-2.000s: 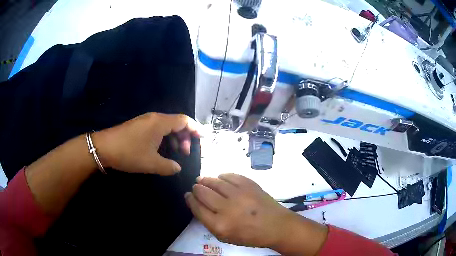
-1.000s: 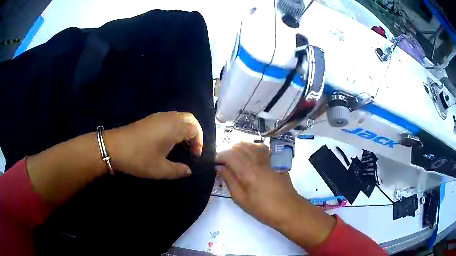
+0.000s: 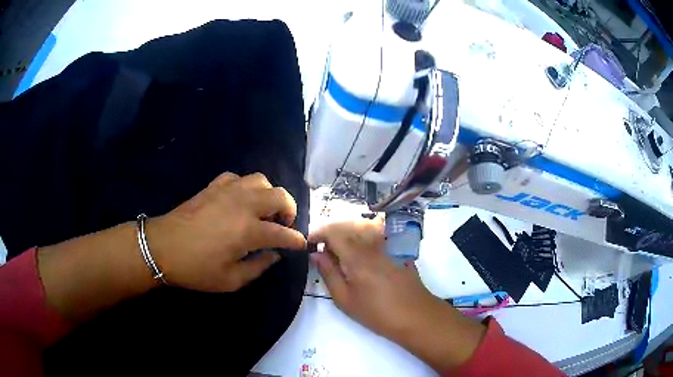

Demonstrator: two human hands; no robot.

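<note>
The black fabric (image 3: 199,110) lies over the left of the table and towards my lap, its right edge beside the needle area. My left hand (image 3: 236,232) rests on it, thumb and index finger pinching the cloth at that edge. My right hand (image 3: 369,269) meets it there, its fingertips pinching a small dark bit of the edge. The fingertips of both hands nearly touch. The needle and presser foot cannot be made out clearly under the machine head.
The white Jack sewing machine (image 3: 480,96) stands at the right. Under its arm lie black cut pieces (image 3: 491,258) and a smaller black piece (image 3: 600,303). The blue and pink snips (image 3: 483,300) lie beside my right wrist, partly covered by it.
My right hand has moved up to the fabric edge beside the needle area. My left thumb and index finger have closed at the edge. The machine has shifted right in view since two seconds ago.
</note>
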